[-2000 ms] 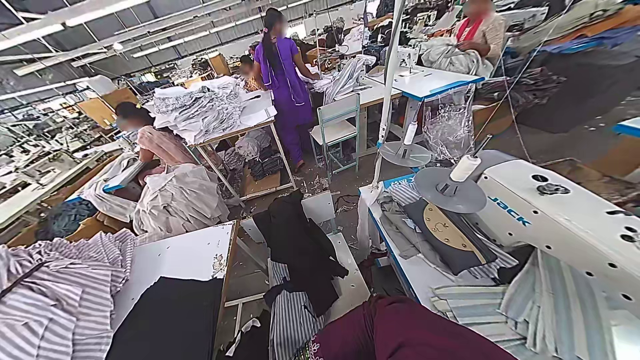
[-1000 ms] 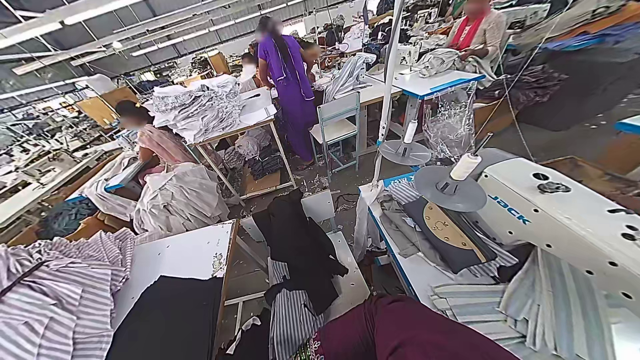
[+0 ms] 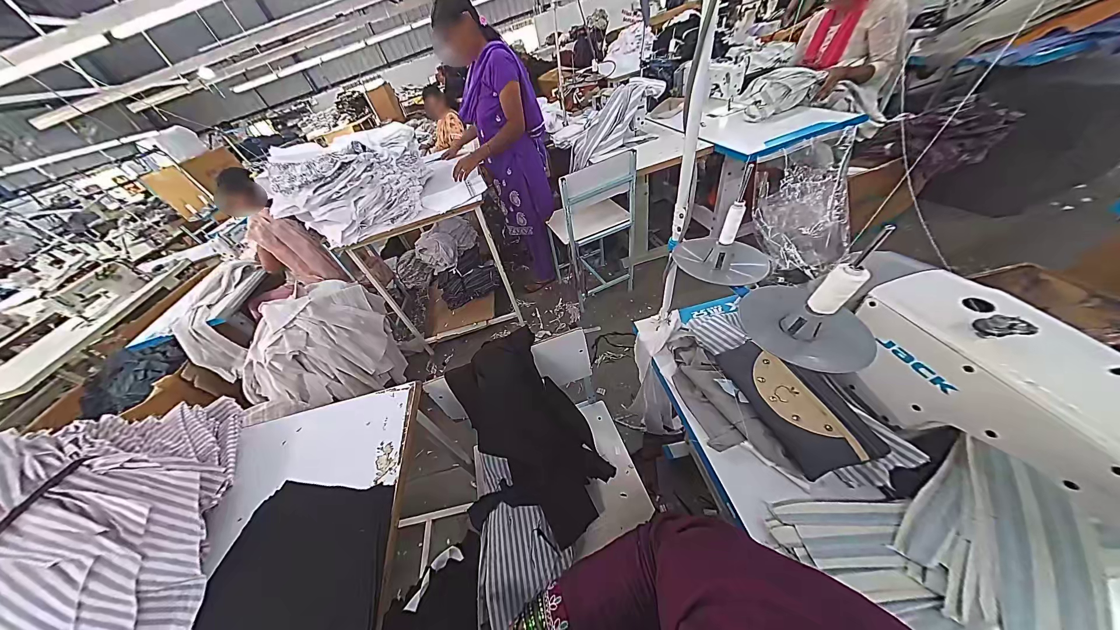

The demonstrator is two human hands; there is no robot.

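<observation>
Neither my left hand nor my right hand shows; only my lap in maroon cloth (image 3: 691, 577) is in view at the bottom. To its right stands a white Jack sewing machine (image 3: 1006, 350) on a blue-edged table. Striped grey and cream fabric (image 3: 989, 534) lies by the machine, and a dark grey piece with a tan panel (image 3: 801, 402) rests beside it. A white thread cone (image 3: 838, 289) stands on a grey disc. Black cloth (image 3: 525, 429) and striped cloth (image 3: 521, 551) hang over a chair in front of my lap.
At the left, a white table (image 3: 324, 437) holds black fabric (image 3: 297, 560) and pleated striped fabric (image 3: 114, 499). Beyond it a person in purple (image 3: 512, 122) stands at a table heaped with pale garments (image 3: 350, 184). A white pole (image 3: 691, 157) and an empty chair (image 3: 599, 197) stand ahead.
The person in purple has turned from the right-hand table to the left one with the pale garments, hands now on its top. The cloth and machine near me look unchanged.
</observation>
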